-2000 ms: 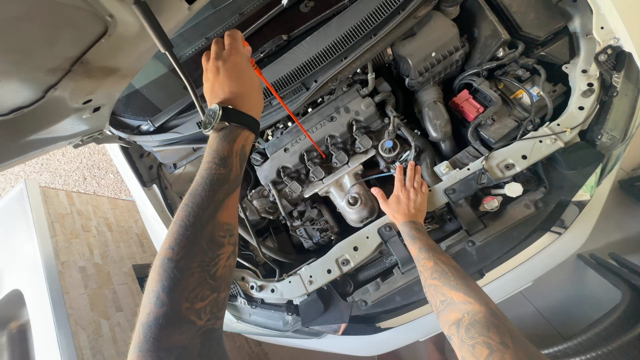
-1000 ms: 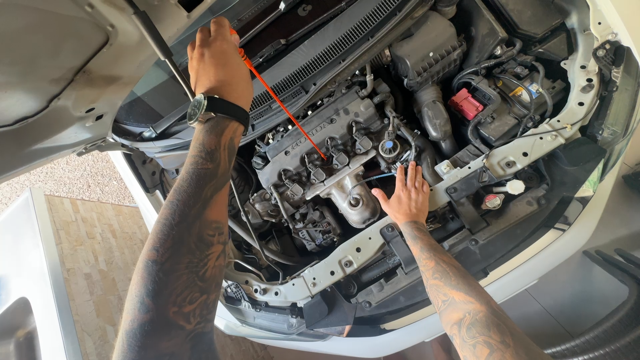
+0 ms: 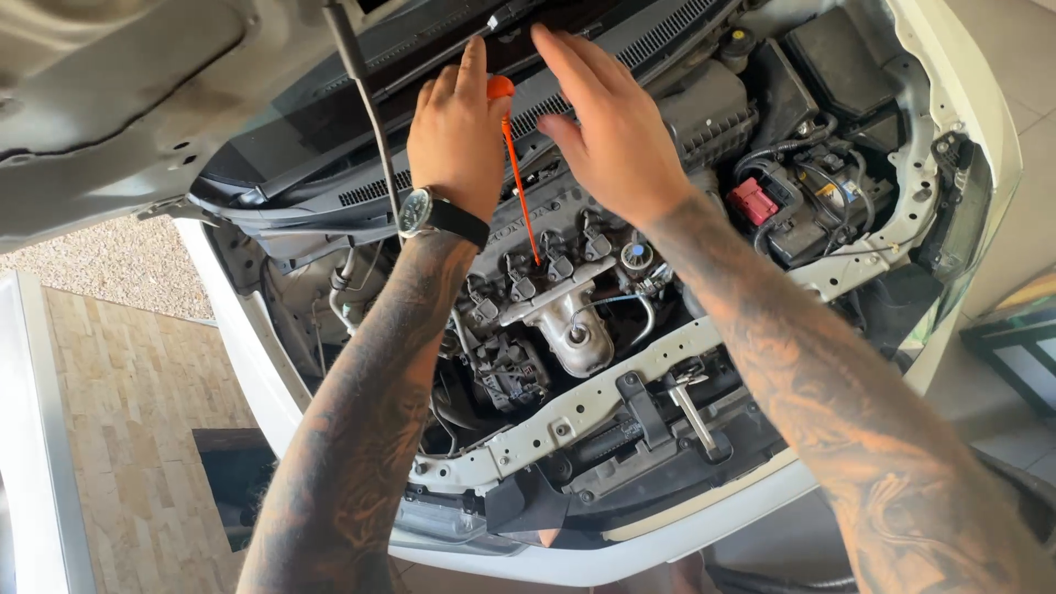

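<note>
My left hand [image 3: 458, 136], with a wristwatch, has its thumb and fingers on the rounded handle of a long thin orange rod [image 3: 520, 186], which may be a dipstick. The rod slants down over the engine cover [image 3: 528, 223], its lower end by the row of ignition coils [image 3: 559, 261]; whether it touches them I cannot tell. My right hand [image 3: 615, 124] is raised to the right of the handle, fingers apart and holding nothing. Below the coils are a silver metal heat shield [image 3: 575, 334] and, to its right, a round cap with a blue centre [image 3: 636, 254].
The raised hood [image 3: 124, 107] and its prop rod [image 3: 373, 124] are at upper left. A battery with a red terminal cover [image 3: 752, 200] and the air filter housing [image 3: 709, 111] lie to the right. The pale front crossmember [image 3: 561, 429] runs below the engine.
My right hand has left the front of the engine bay and risen beside my left hand. My left hand has moved nearer the middle with the orange rod. The view has shifted.
</note>
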